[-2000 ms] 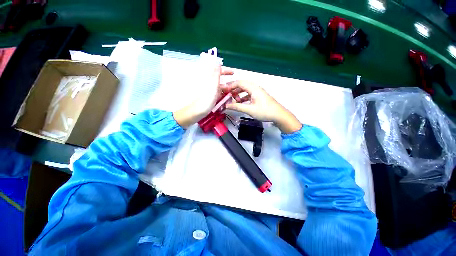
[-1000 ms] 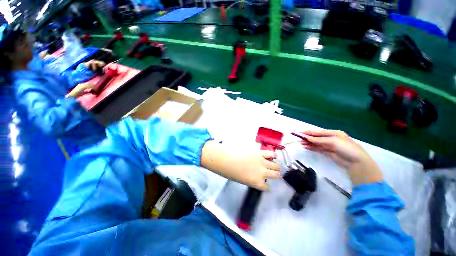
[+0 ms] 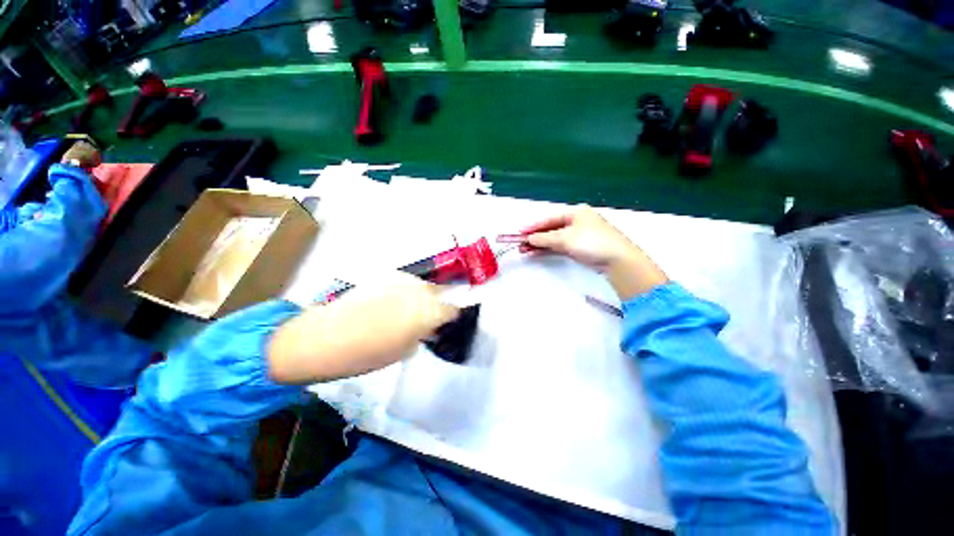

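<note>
The red-and-black handle assembly lies slanted on the white foam sheet (image 3: 565,419), its red head housing (image 3: 479,261) facing right. My left hand (image 3: 361,327) is blurred over the handle's lower side; its fingertips are beside the head and the black arm (image 3: 455,337), and its grip cannot be told. The black arm is partly hidden by that hand. My right hand (image 3: 573,239) is right of the head, with thumb and finger pinched on thin lead wires (image 3: 509,243) at the head's opening. A thin grey tool, likely tweezers (image 3: 604,306), lies near my right sleeve.
An open cardboard box (image 3: 173,246) with pale strips stands left, beside a black tray (image 3: 157,199). A crumpled clear plastic bag (image 3: 879,283) with black parts is at right. More red-and-black units (image 3: 703,126) lie on the green surface beyond. Another worker's blue sleeve (image 3: 52,246) is at far left.
The view has swung back from the left. The handle has turned from pointing towards me to lying slanted leftward. My right hand is now closer to the red head.
</note>
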